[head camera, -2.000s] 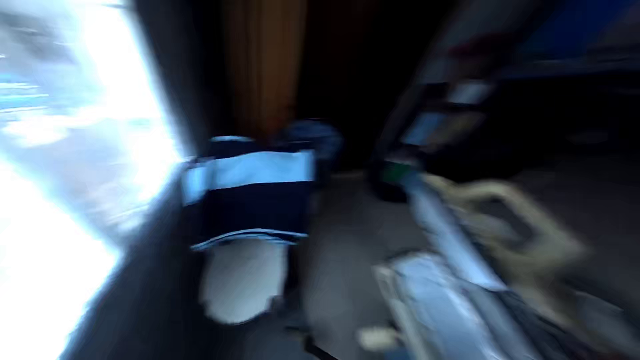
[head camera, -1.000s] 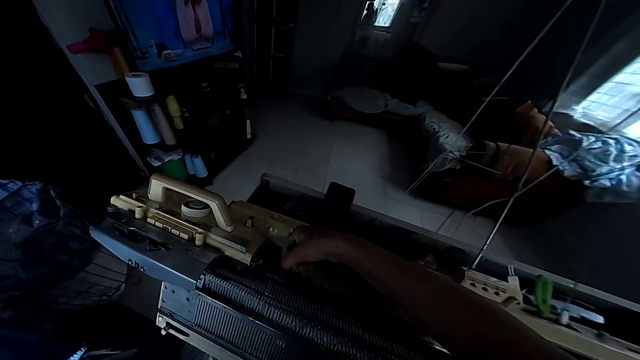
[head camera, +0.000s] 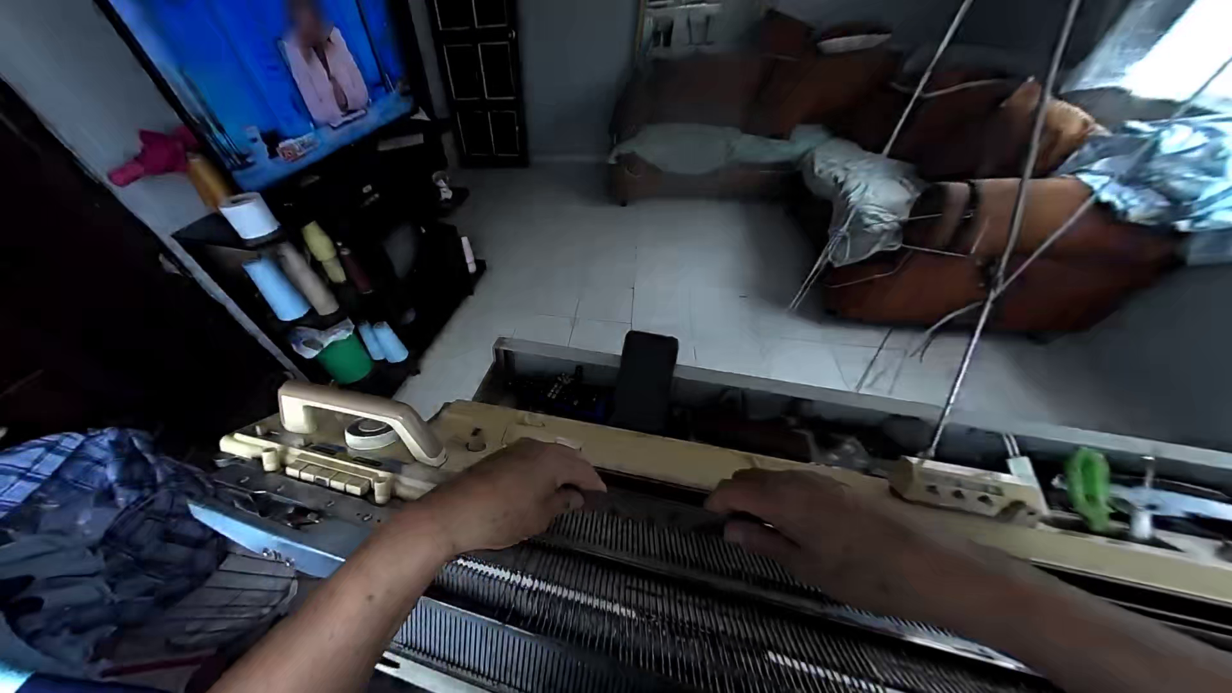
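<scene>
A knitting machine with long beds of metal needles (head camera: 654, 616) spans the lower middle. My left hand (head camera: 520, 491) rests over the back of the needle bed with its fingers bent. To its right, my right hand (head camera: 799, 525) is over the same rear edge, fingers bent. Between them runs a dark flat strip (head camera: 650, 508) along the bed; whether either hand grips it cannot be told. The knitting carriage (head camera: 361, 428), with its beige handle and dial, sits left of my left hand.
A dark phone (head camera: 647, 375) stands behind the machine. A yarn guide block (head camera: 967, 489) and a green clip (head camera: 1089, 488) are on the right. Yarn cones (head camera: 277, 287) fill a shelf at the left. Checked cloth (head camera: 115, 520) lies at the lower left. A sofa (head camera: 924, 289) stands beyond.
The view has swung widely to the knitting machine. One second ago only one hand showed over the needle bed; now both hands are over it.
</scene>
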